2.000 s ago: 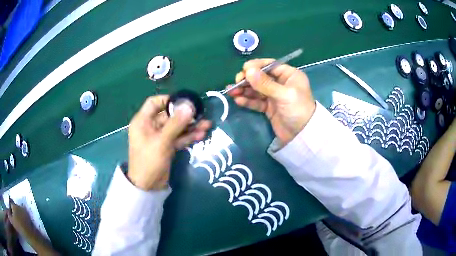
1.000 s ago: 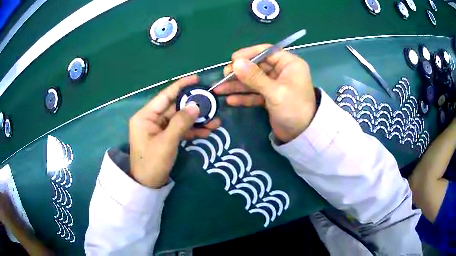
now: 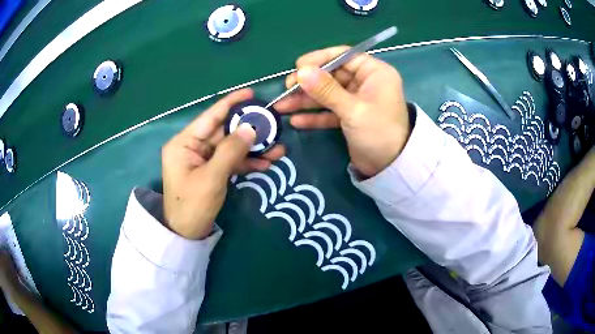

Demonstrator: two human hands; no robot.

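Note:
My left hand (image 3: 202, 163) holds a black-rimmed round part (image 3: 261, 124) with a blue-grey centre, its thumb on the face. White arcs lie on the part's face around the centre. My right hand (image 3: 355, 107) holds silver tweezers (image 3: 355, 51) like a pen, and their tip reaches the upper edge of the part's face. An adhesive liner sheet with rows of white crescent pieces (image 3: 306, 209) lies on the green bench just below my hands. The thumb hides part of the disc.
Spaced round parts (image 3: 226, 23) lie on the green belt beyond a white line. Spare tweezers (image 3: 481, 79), a second sheet of arcs (image 3: 496, 147) and a pile of black discs (image 3: 558, 98) are at right. More arcs (image 3: 77, 254) lie at left. Neighbours' arms (image 3: 566, 196) show at both sides.
The crescent that hung at the tweezer tip now lies on the disc, and the tweezers have come to the disc's face. The disc has turned face-up towards me. The view has shifted.

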